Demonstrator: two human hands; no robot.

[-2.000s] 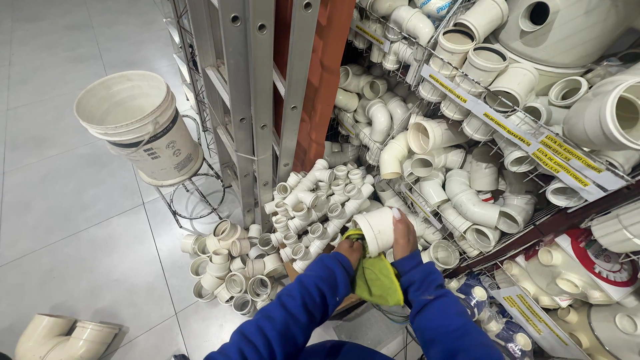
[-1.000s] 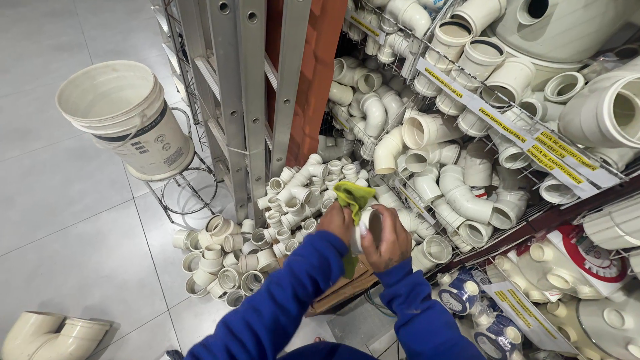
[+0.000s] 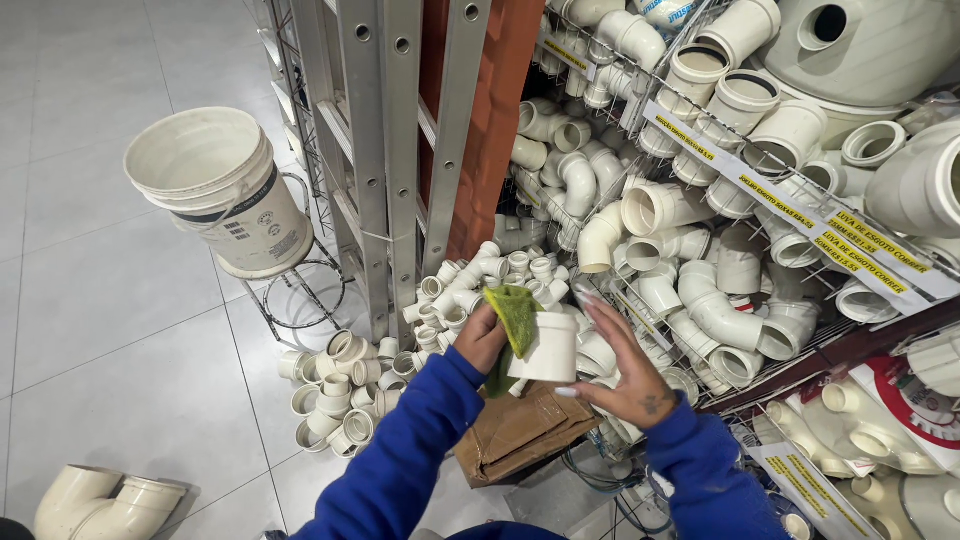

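Note:
In the middle of the head view a white PVC pipe fitting is held up above a cardboard box. My left hand grips a yellow-green cloth against the fitting's left side; part of the cloth hangs down behind it. My right hand is spread at the fitting's right side, fingers apart, with the thumb near its lower edge. Whether the thumb touches it cannot be told. Small white PVC fittings lie heaped on the floor behind and left of my hands.
A white bucket sits on a wire stand at left. Metal ladders lean by an orange panel. Wire racks with larger PVC fittings fill the right. The open-topped cardboard box is below my hands; a double-ended fitting lies lower left.
My right hand has opened away from the fitting, which it was holding in the earlier frames. The fitting's open end faced me a second ago; now its side shows.

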